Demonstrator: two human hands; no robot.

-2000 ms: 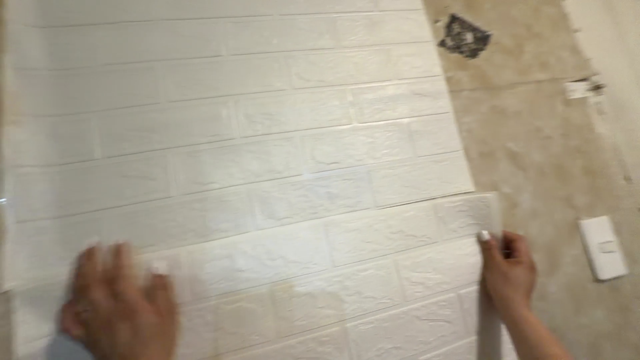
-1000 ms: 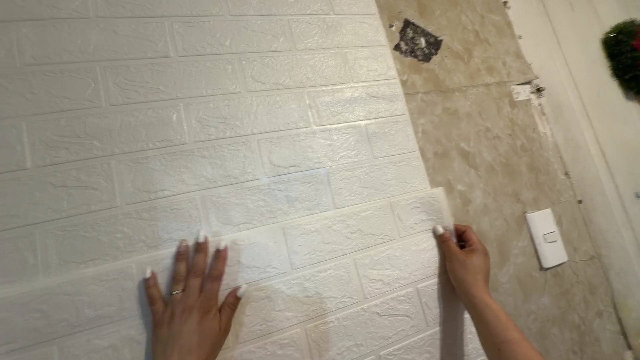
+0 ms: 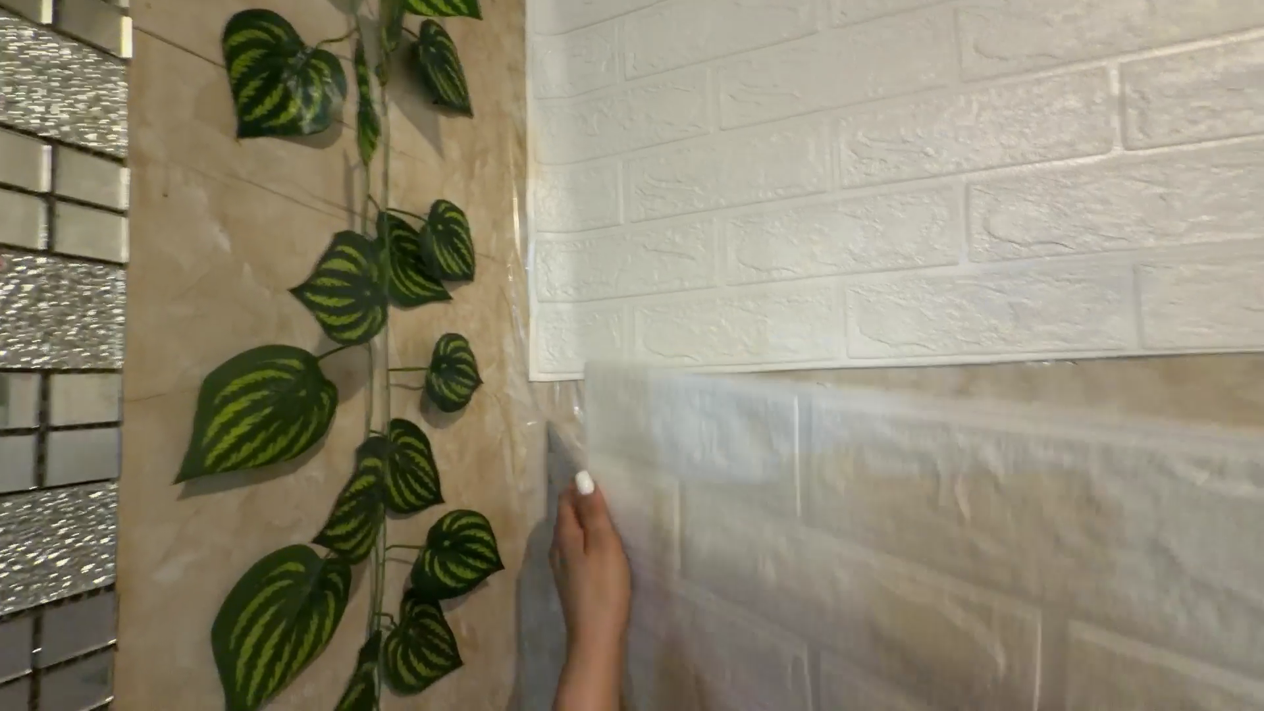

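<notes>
My left hand (image 3: pixel 592 573) is low in the middle of the head view, its thumb and fingers closed on the left edge of a lower white brick-pattern wall panel (image 3: pixel 918 513). That panel is motion-blurred, and its upper left corner is near the wall corner. Above it, an embossed white brick-pattern panel (image 3: pixel 790 217) lies flat on the wall. A strip of tan marbled wall (image 3: pixel 1165 380) shows between the two panels, wider toward the right. My right hand is outside the view.
An artificial vine with striped green leaves (image 3: pixel 257 410) hangs on the tan wall (image 3: pixel 197 257) at the left. Mirror and glitter mosaic tiles (image 3: pixel 59 306) run down the far left edge. Clear film (image 3: pixel 518 296) lies along the wall corner.
The view has swung left to the wall corner. My left hand, earlier spread flat on the lower panel, now grips its left edge. A gap has opened below the upper panel. My right hand has left view.
</notes>
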